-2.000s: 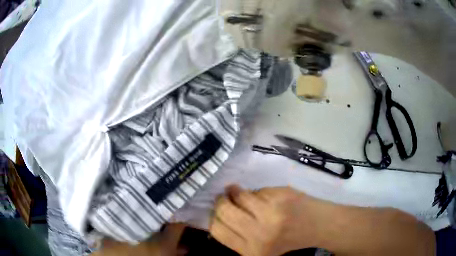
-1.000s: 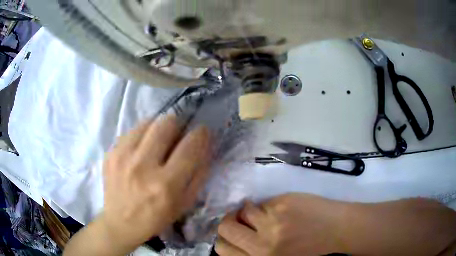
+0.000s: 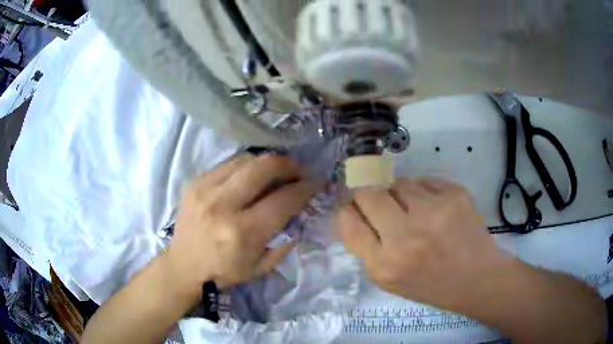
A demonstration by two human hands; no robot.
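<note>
The white lining (image 3: 114, 161) spreads over the table on the left and is gathered between my hands below the sewing machine head (image 3: 470, 47). My left hand (image 3: 232, 218) lies on the gathered cloth just left of the needle area, fingers bent, fingertips hidden. My right hand (image 3: 417, 235) is bent over the cloth's right side, under the cream block (image 3: 369, 170). A blurred greyish edge of cloth runs between both hands up to the machine. A black tape with white letters (image 3: 211, 300) shows below my left hand. The exact grips are blurred.
Large tailor's shears (image 3: 514, 161) with black loop handles lie on the machine bed at the right. A white ribbed knob (image 3: 356, 44) is close at the top. A printed ruler (image 3: 403, 321) runs along the front edge. Mixed items lie at the far left.
The striped opening and its label have turned out of sight. My right hand has moved up to the cloth near the machine, where the snips are no longer visible. My left hand has shifted right.
</note>
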